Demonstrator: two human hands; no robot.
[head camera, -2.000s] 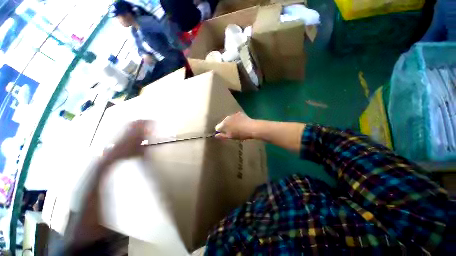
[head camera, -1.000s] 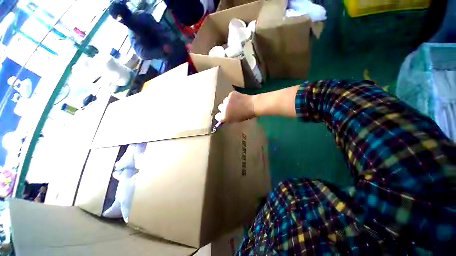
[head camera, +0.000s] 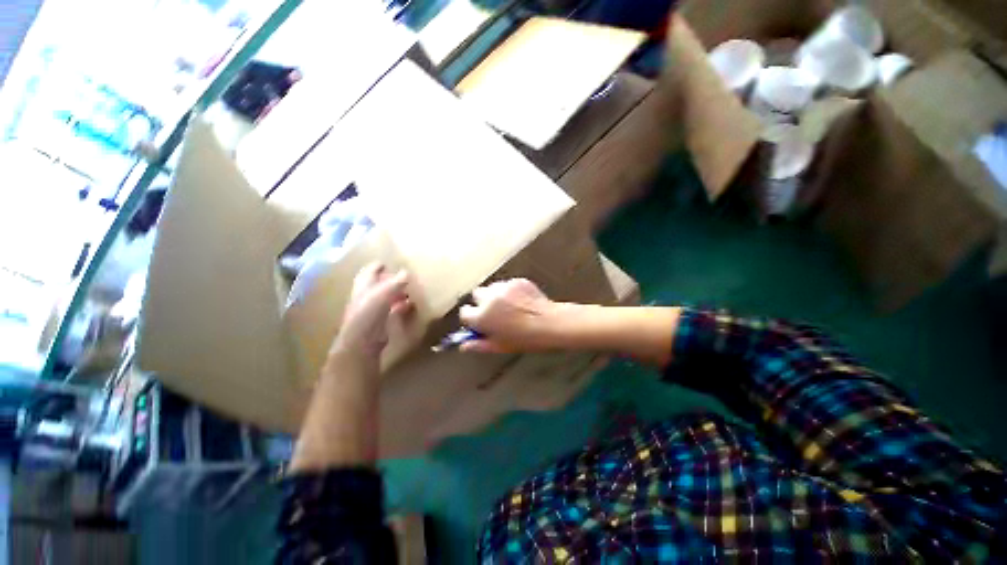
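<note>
A large brown carton (head camera: 530, 392) stands in front of me with flaps raised and spread. White bagged pieces (head camera: 331, 245) show in the gap between its flaps. My left hand (head camera: 381, 307) is at the near flap, fingers bent against the board; whether it grips the flap is hard to tell. My right hand (head camera: 506, 315) is at the carton's corner, closed around a small dark blue tool (head camera: 455, 339), perhaps a cutter. The tool's tip points left. The carton's lower inside is hidden.
An open carton (head camera: 894, 210) at the upper right holds several white round cups (head camera: 786, 88). Another pale flap (head camera: 549, 77) rises behind the work carton. A bright bench with a green rail (head camera: 204, 94) runs along the left. Green floor (head camera: 674, 248) lies between the cartons.
The view has turned, so the cup carton now sits farther right. My left hand, out of view one second ago, is at the carton. The upper flap has tilted, and a left flap stands up.
</note>
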